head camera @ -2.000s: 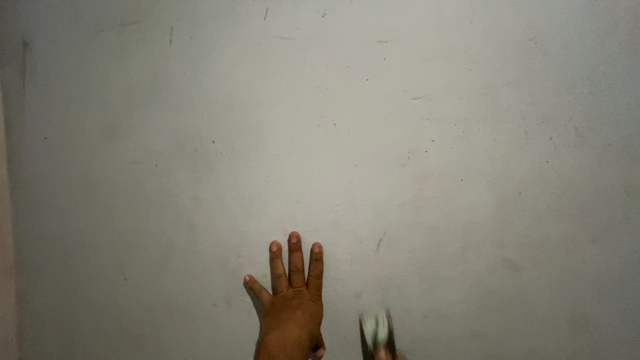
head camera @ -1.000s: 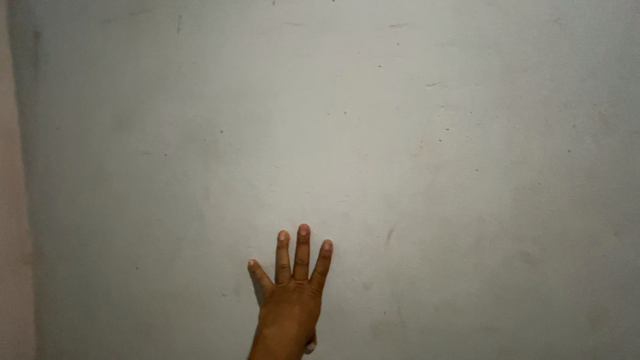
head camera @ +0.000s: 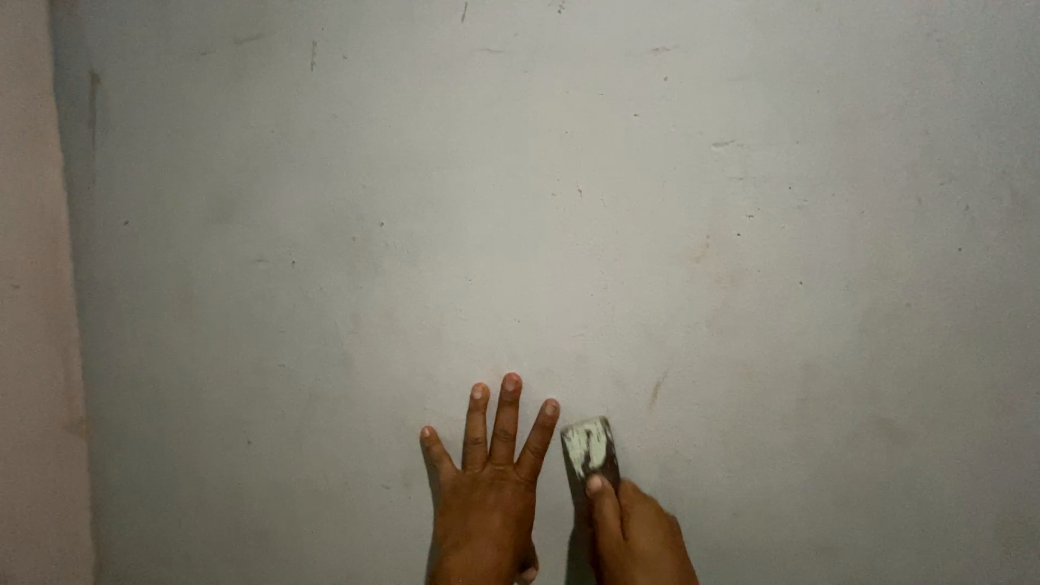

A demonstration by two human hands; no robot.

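Note:
My left hand [head camera: 487, 512] rests palm-side against a scuffed pale grey wall [head camera: 520, 244], at the bottom centre, with its fingers spread. Just to its right, my right hand [head camera: 642, 532] grips a flat, dark scraper-like tool [head camera: 591, 449]. Its wide front end points up the wall and is smeared with pale green-white paint or filler. The thumb lies along the top of the tool, and its handle is mostly hidden in the hand. Whether the tool's edge touches the wall, I cannot tell.
A pinkish strip [head camera: 36, 325], perhaps an adjoining wall, runs down the far left edge. Small scratches, dark specks and a brownish mark [head camera: 657, 389] show on the grey surface.
My right hand and the tool, out of view one second ago, are back in sight beside my left hand. Two seconds ago they showed blurred at the bottom edge.

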